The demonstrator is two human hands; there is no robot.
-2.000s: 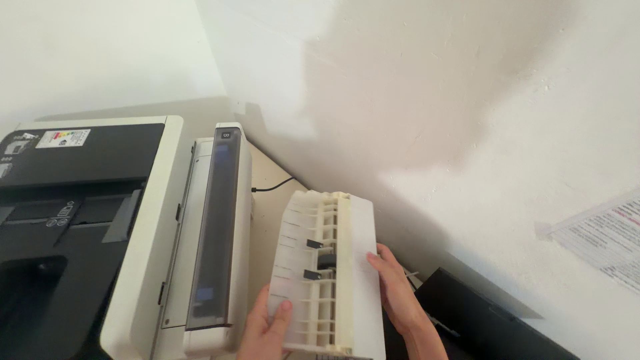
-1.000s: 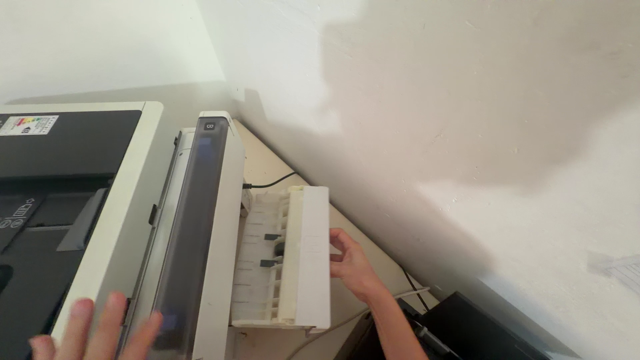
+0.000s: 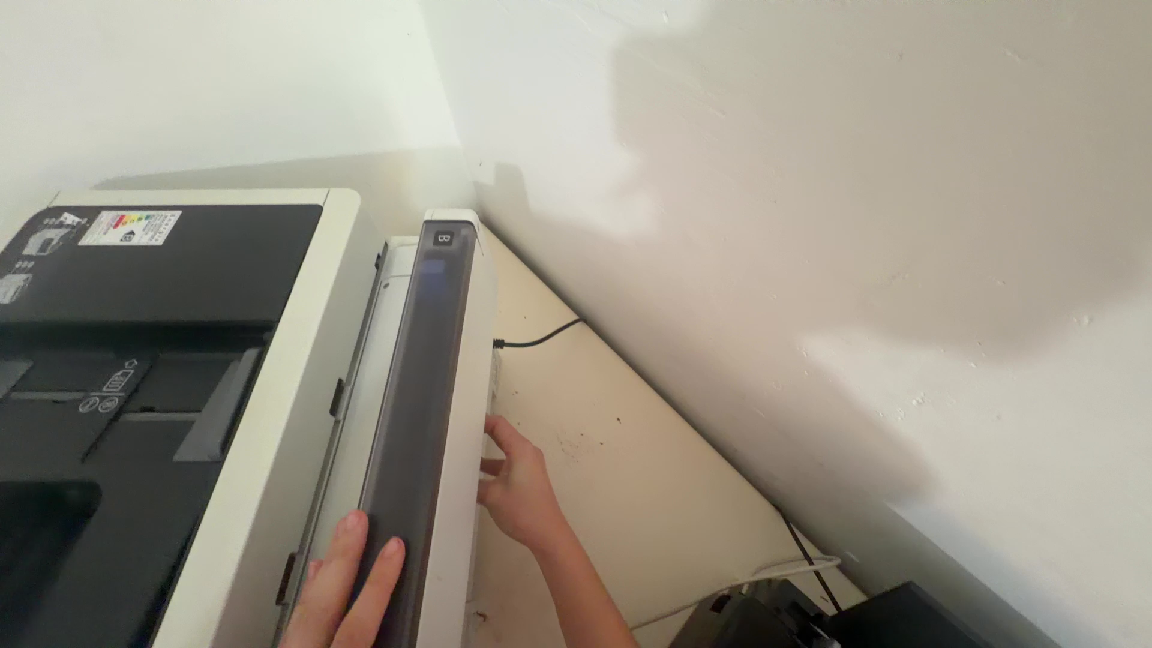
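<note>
A white printer (image 3: 238, 396) with a black top fills the left side. Along its right runs a raised panel with a dark translucent strip (image 3: 423, 360). My left hand (image 3: 346, 585) rests on the lower part of this panel, fingers apart, gripping nothing. At the panel's right side, my right hand (image 3: 517, 477) reaches in with bent fingers; its fingertips are hidden behind the edge, so whether they hold anything cannot be told. The white ribbed plastic unit seen earlier is out of sight.
A black cable (image 3: 544, 336) runs from the printer's rear to the wall (image 3: 810, 225). The cream tabletop (image 3: 594, 450) bears dark specks. At the lower right lie black devices (image 3: 927, 616) and a white cable (image 3: 792, 569).
The white ribbed unit, held in both hands two seconds ago, moved to the printer's rear side and is now out of view. My left hand let go of it and came onto the panel.
</note>
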